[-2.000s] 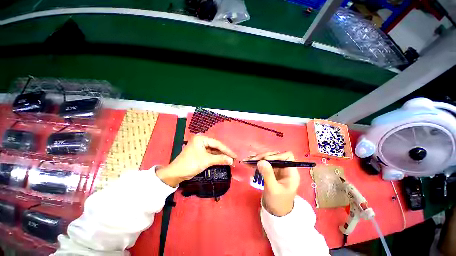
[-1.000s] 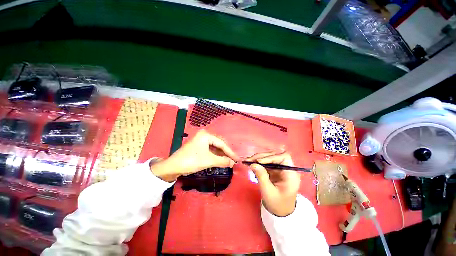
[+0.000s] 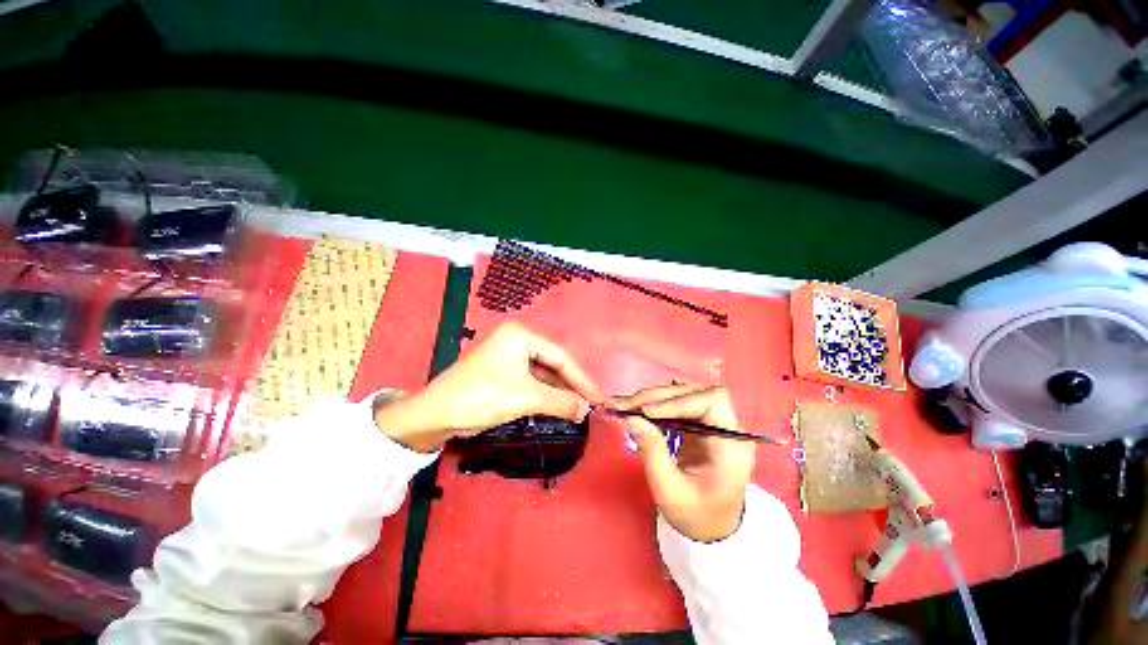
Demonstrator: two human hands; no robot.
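Observation:
My left hand (image 3: 510, 384) is above the black device housing (image 3: 523, 447), thumb and forefinger pinched together at the tweezers' tip; a tiny part between them is too small to identify. My right hand (image 3: 695, 460) holds the dark tweezers (image 3: 705, 428) like a pen, tip pointing left to my left fingertips. The housing lies on the red mat, partly covered by my left hand. A small white piece with dark marks (image 3: 675, 444) shows behind my right fingers, mostly hidden.
Black round parts (image 3: 523, 277) lie in a grid with a long line behind my hands. The orange parts box (image 3: 846, 338), glue gun (image 3: 904, 504) on its tan pad (image 3: 831, 460) and fan (image 3: 1057, 365) stand right. The yellow sticker sheet (image 3: 321, 328) and blister tray (image 3: 120, 378) lie left.
The view has shifted slightly. The tweezers' rear end has tilted downward in my right hand. My hands stay together at the tip, and the housing has not visibly moved on the mat.

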